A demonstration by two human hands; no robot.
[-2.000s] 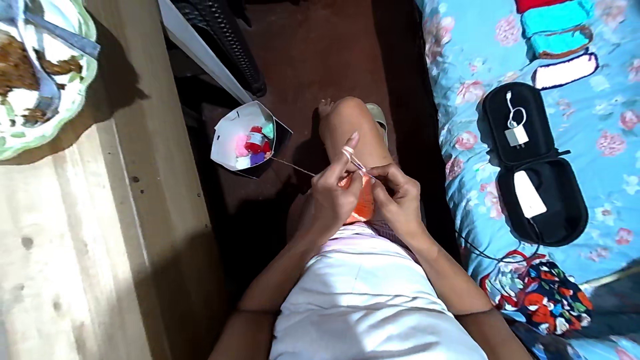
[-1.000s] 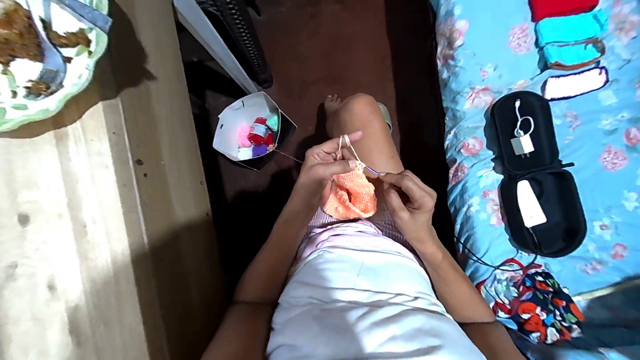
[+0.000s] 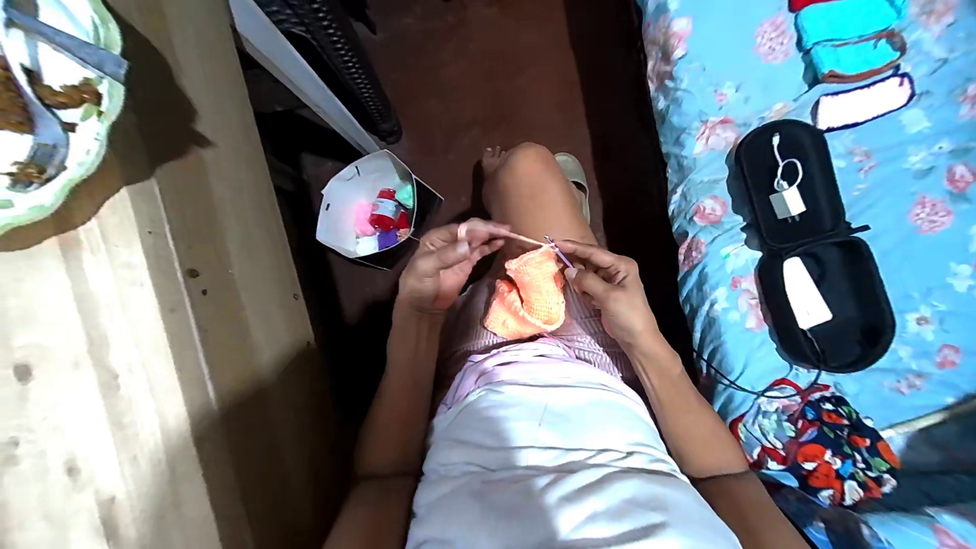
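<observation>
My right hand (image 3: 612,288) pinches a slim purple crochet hook (image 3: 560,253), its tip at the top edge of an orange crocheted piece (image 3: 540,293). That piece hangs over my lap, partly folded. Orange yarn (image 3: 526,239) runs taut from the hook to my left hand (image 3: 446,263), which grips it between the fingers, with a loop of it around one finger. From the left hand a strand leads toward a white box (image 3: 334,217) on the floor side, where a red yarn ball (image 3: 385,211) and pink, purple, white and green yarn lie.
A wooden table (image 3: 152,343) at left bears a plate (image 3: 103,152) with food and cutlery. At right, a flowered bed sheet (image 3: 713,183) holds an open black case (image 3: 831,305) with a charger (image 3: 788,202), crocheted strips (image 3: 850,57) and a patterned cloth (image 3: 842,446).
The hands were close together at the piece two seconds ago and are now farther apart. The yarn between them is stretched out, and the orange piece hangs more unfolded below the hook.
</observation>
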